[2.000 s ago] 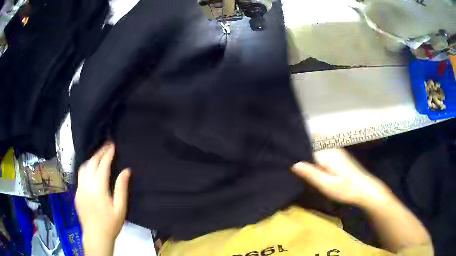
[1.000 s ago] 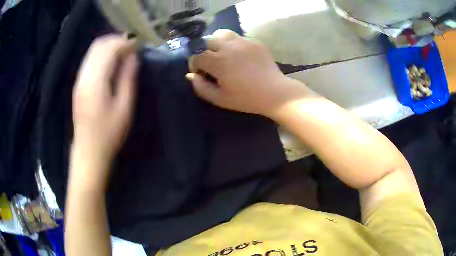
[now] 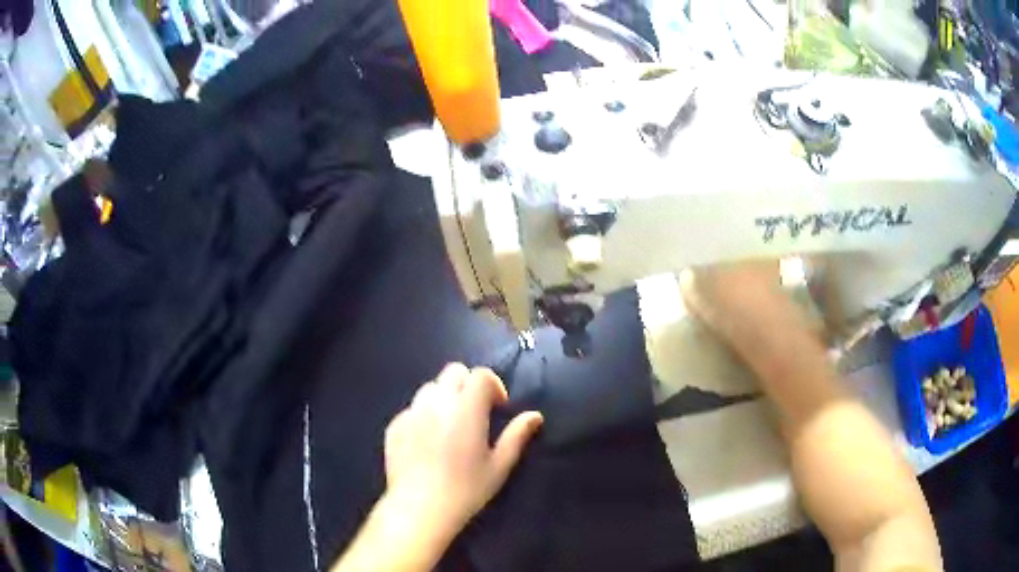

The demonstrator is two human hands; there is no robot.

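A black fabric panel (image 3: 369,369) lies across the machine bed and passes under the presser foot (image 3: 527,339) of the white sewing machine (image 3: 715,190). A pale straight line (image 3: 308,480) shows on its left part. My left hand (image 3: 453,430) lies on the cloth just below the presser foot, thumb and fingers apart. My right hand (image 3: 715,285) reaches behind and under the machine arm; its fingers are hidden, so what it touches cannot be told.
More black cloth (image 3: 123,302) is heaped at the left. An orange cone-like object (image 3: 453,67) stands by the machine head. A blue tray (image 3: 911,391) with small pale pieces is at the right. A yellow item (image 3: 62,492) lies at the lower left edge.
The view has shifted up and shows the whole machine. My right hand has moved from beside the needle to under the machine arm. My left hand now rests flat below the presser foot.
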